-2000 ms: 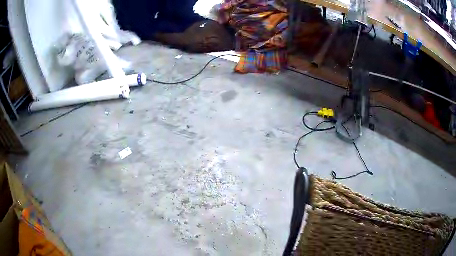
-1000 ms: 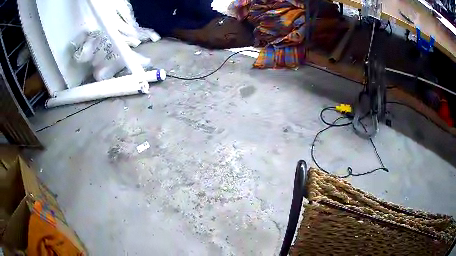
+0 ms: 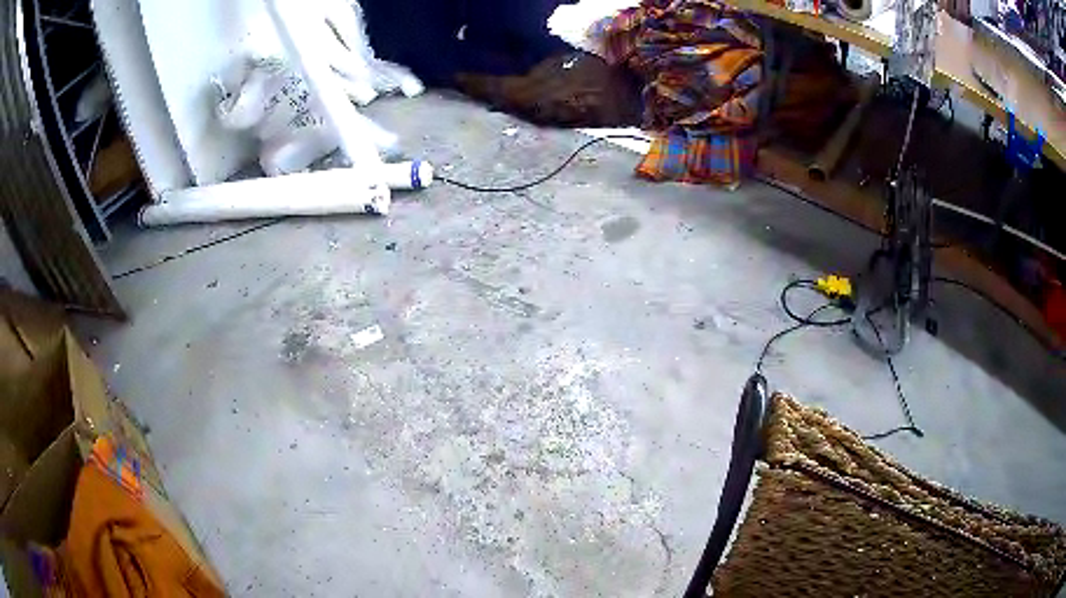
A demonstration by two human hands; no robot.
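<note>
Neither of my hands is in the picture. Nearest in front of me at the lower right is a chair (image 3: 877, 526) with a brown woven back and a curved black frame, cut off by the bottom edge. At the lower left an open brown carton (image 3: 41, 409) holds an orange garment (image 3: 129, 532) with plaid trim. The carton is cut off by the left edge.
White tubes (image 3: 275, 199) with blue ends lie on the grey floor (image 3: 468, 350) by white bags (image 3: 286, 111). Plaid fabric (image 3: 701, 88) hangs in a heap at the back. A black cable with a yellow connector (image 3: 833, 286) lies by the table (image 3: 818, 23) legs.
The view has shifted, so floor objects, tubes and plaid fabric appear farther right. More of the carton and orange garment shows at left. No hand has appeared.
</note>
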